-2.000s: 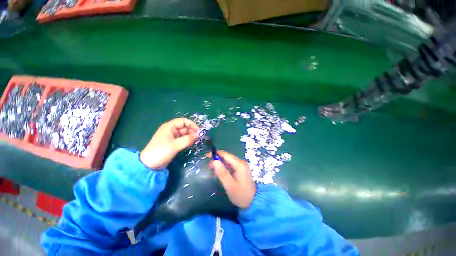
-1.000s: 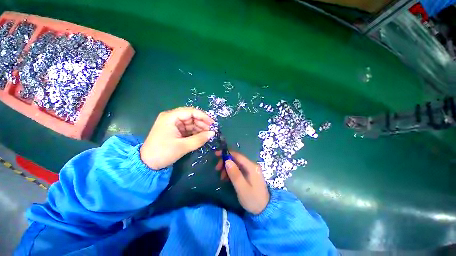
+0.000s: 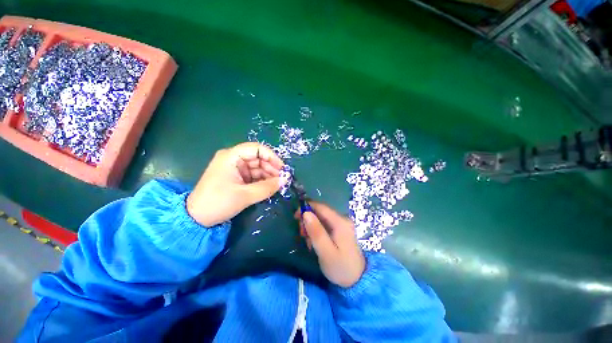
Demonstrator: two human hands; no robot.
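My left hand (image 3: 236, 179) holds a small silvery part (image 3: 285, 178) between thumb and fingertips. My right hand (image 3: 333, 242) is closed around the nippers (image 3: 306, 206); their blue handles show at the fingers and the dark jaws point up-left at the held part. Whether the jaws touch it I cannot tell. A dense pile of silvery parts (image 3: 381, 184) lies on the green surface to the right of my hands. A smaller silvery cluster (image 3: 293, 140) lies just beyond my left fingertips, with thin pale scraps (image 3: 258, 232) around and below the hands.
A salmon-orange divided tray (image 3: 143, 114) full of silvery parts is at the left. A grey bar with dark bands (image 3: 537, 161) reaches in from the right. A metal frame (image 3: 513, 27) is at the upper right. Yellow-black tape (image 3: 30, 232) marks the grey floor at lower left.
The view has tilted down and turned since two seconds ago, so the far tray and carton have mostly left it. Over the last second my hands have barely moved, still at the part.
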